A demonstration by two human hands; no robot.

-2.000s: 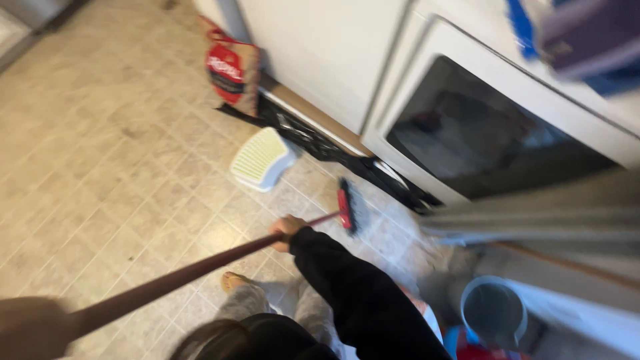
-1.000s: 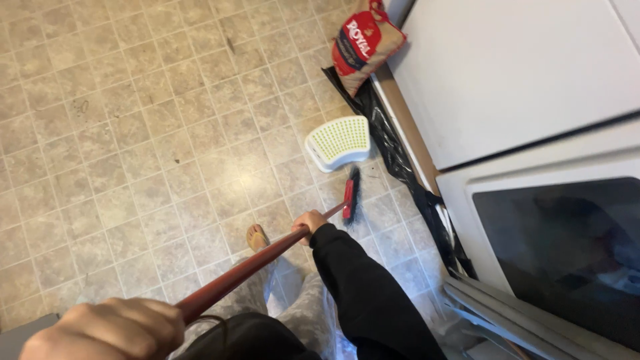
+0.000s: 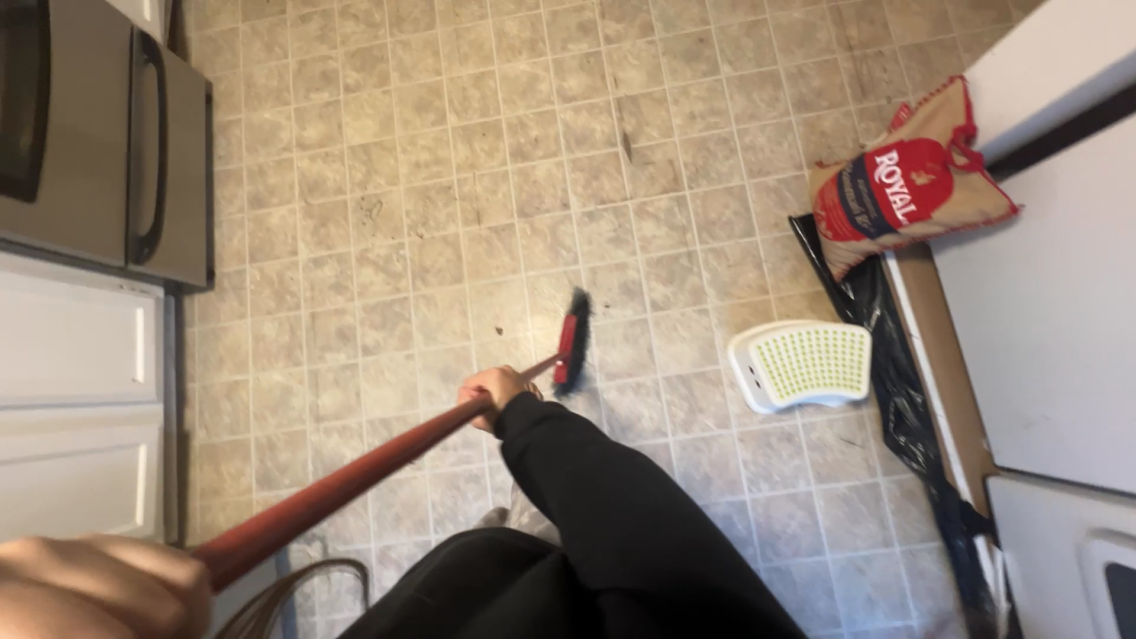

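Observation:
A red broom handle (image 3: pixel 355 484) runs from the lower left to a red broom head with dark bristles (image 3: pixel 572 342), which is down at the tiled floor near the middle of view. My left hand (image 3: pixel 102 586) is closed around the upper end of the handle, at the lower left corner. Lower on the same handle, close to the broom head, my right hand (image 3: pixel 499 393) grips it, its arm in a black sleeve. Small dark bits of debris (image 3: pixel 499 330) lie on the floor left of the bristles.
Right of the broom stands a white step stool with green dots (image 3: pixel 812 364). Beyond it, a tan and red Royal rice bag (image 3: pixel 914 182) rests against white appliances, with black plastic (image 3: pixel 901 390) along their base. A stainless oven (image 3: pixel 84 133) and white cabinets (image 3: pixel 75 382) line the left.
The broom head has moved left, away from the step stool, with both hands still on the handle. The view has swung, bringing the left-side oven and cabinets in.

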